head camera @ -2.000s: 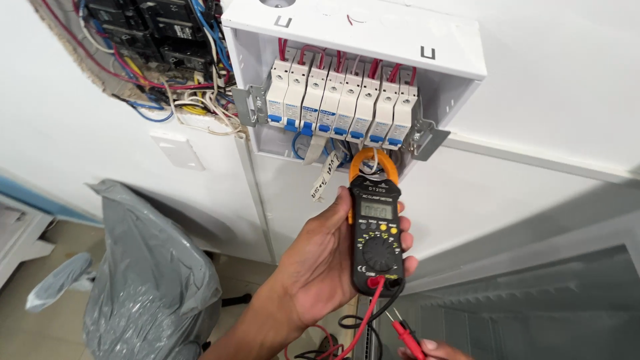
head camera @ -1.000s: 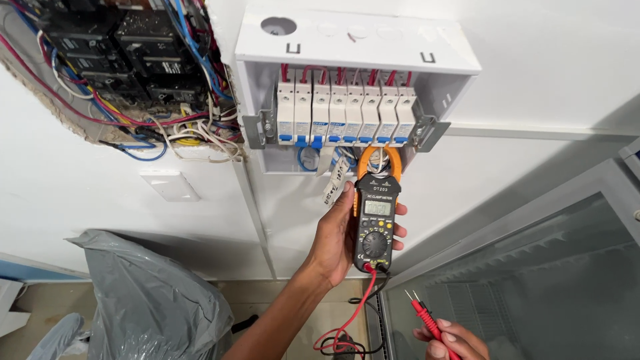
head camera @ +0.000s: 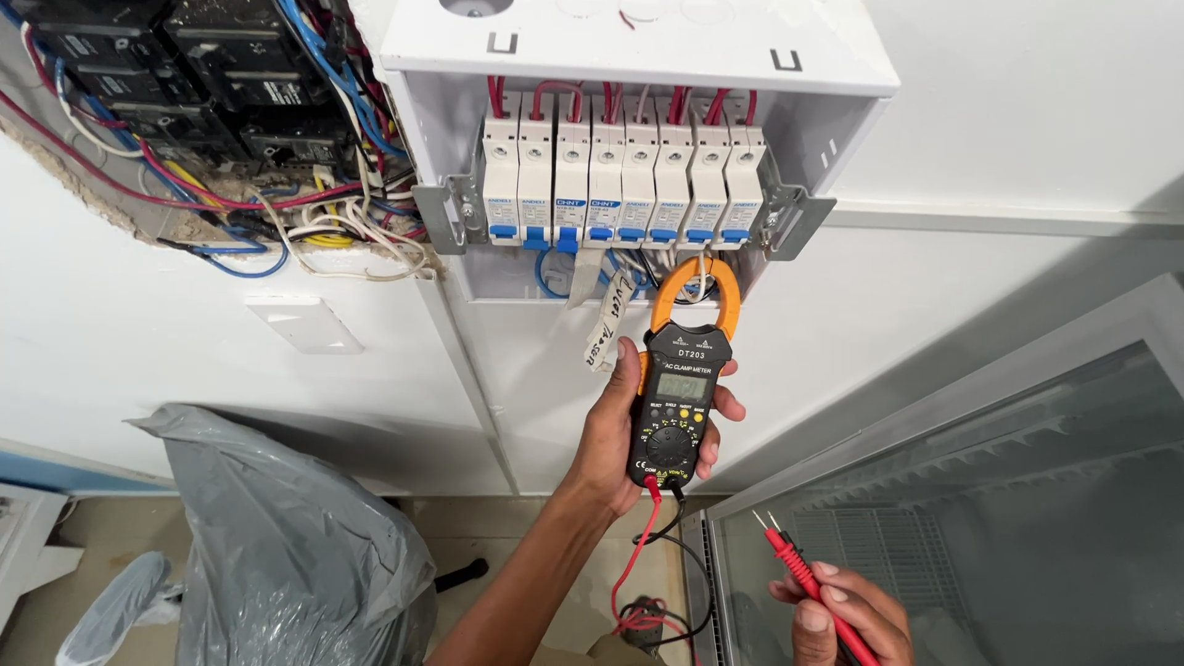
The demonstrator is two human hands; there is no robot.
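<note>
My left hand [head camera: 615, 435] holds a black and orange digital clamp meter [head camera: 682, 407] upright below a row of circuit breakers [head camera: 622, 185]. The meter's orange jaws [head camera: 696, 289] look closed around a white wire under the right-hand breakers. Its small display shows digits too faint to read. At the lower right, my right hand [head camera: 851, 615] grips the red and black test probes [head camera: 803, 566] together, bare tips pointing up and left, touching nothing. Their red and black leads [head camera: 638, 555] hang from the meter's base. A handwritten tape label [head camera: 609, 319] hangs left of the jaws.
The breakers sit in a white metal enclosure [head camera: 638, 46]. To its left is an open wall cavity with black breakers [head camera: 259, 65] and loose wires [head camera: 347, 231]. Below are a wall switch plate [head camera: 303, 324] and a grey plastic-covered object [head camera: 287, 546]. A glass-door cabinet [head camera: 962, 499] stands at right.
My right hand with the probes has come further into view from the bottom edge since two seconds ago. The clamp meter stays below the breakers in my left hand.
</note>
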